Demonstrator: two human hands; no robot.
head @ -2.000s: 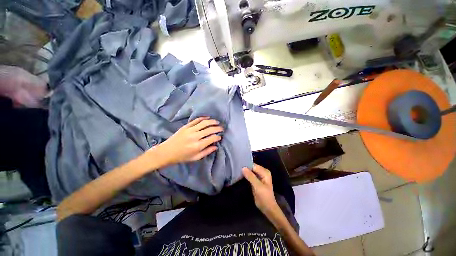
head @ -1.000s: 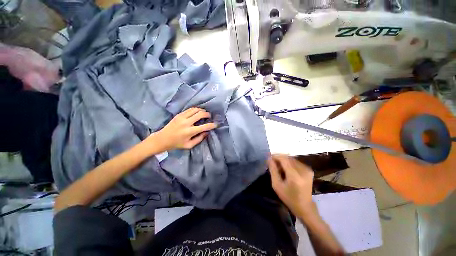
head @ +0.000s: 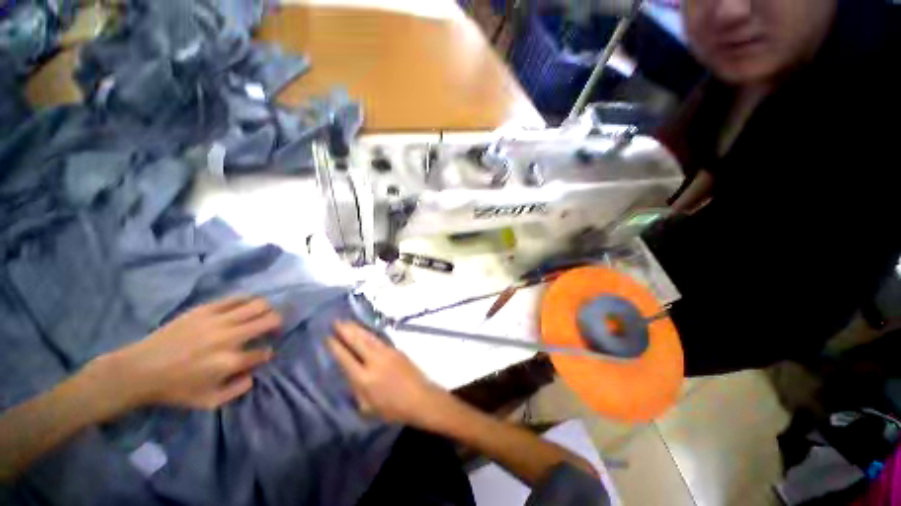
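The grey garment (head: 109, 257) lies in a large heap left of the needle and over my lap. My left hand (head: 212, 351) lies flat on the cloth with its fingers spread. My right hand (head: 380, 371) rests on the cloth near the presser foot (head: 395, 271); whether its fingertips pinch the edge is unclear. The grey binding tape (head: 474, 337) runs from the tape roll (head: 613, 325) on the orange disc (head: 617, 385) to the needle area of the white sewing machine (head: 514, 198). The picture is slightly blurred.
A person in dark clothes (head: 780, 217) is at the right behind the machine. An orange-brown tabletop (head: 395, 64) lies beyond it. A brown-handled tool (head: 501, 301) and a black slotted bar (head: 427, 262) lie on the machine bed. More grey pieces (head: 188, 59) are heaped at upper left.
The view has swung up and to the right, bringing the person and tabletop into view. My right hand has moved from the garment's lower corner up onto the cloth near the needle.
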